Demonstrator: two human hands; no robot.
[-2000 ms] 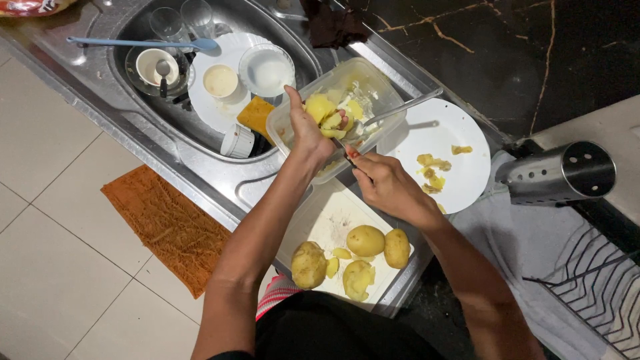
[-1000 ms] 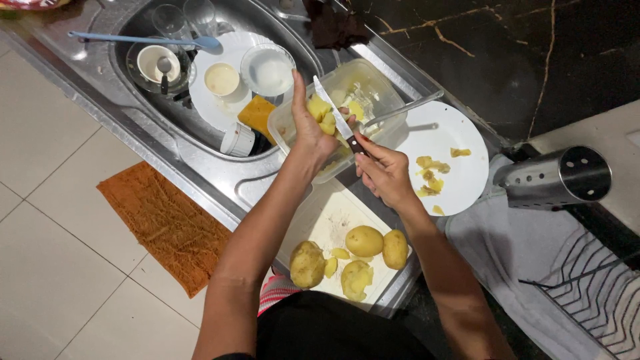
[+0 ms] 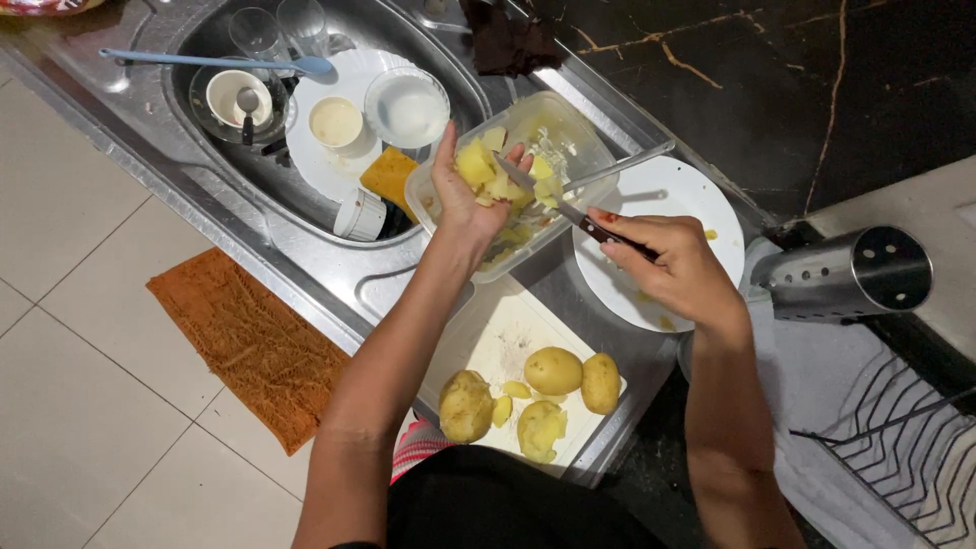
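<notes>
My left hand [image 3: 474, 191], palm up, holds cut pieces of boiled potato [image 3: 476, 162] over a clear plastic container [image 3: 503, 267]. In my right hand [image 3: 663, 255] is a knife [image 3: 568, 212] by its dark riveted handle, its blade at the potato pieces, with a piece against the blade. Inside the container lie more pieces, white crumbly bits and the end of a metal utensil [image 3: 629, 165]. Below it, a white tray [image 3: 488, 320] bears several whole or partly broken potatoes [image 3: 553, 370] and small slices. A white plate [image 3: 717, 198] with peel scraps is partly behind my right hand.
The steel sink [image 3: 191, 99] at upper left holds glasses, bowls, a plate and a yellow-orange sponge [image 3: 389, 177], with a blue spoon [image 3: 221, 61] across it. A perforated steel holder [image 3: 823, 274] and a wire rack [image 3: 900, 450] stand at right. A brown mat [image 3: 255, 343] lies on the floor.
The knife blade, raised above my left palm a second ago, is now lower among the potato pieces. My right hand has moved up, over part of the white plate.
</notes>
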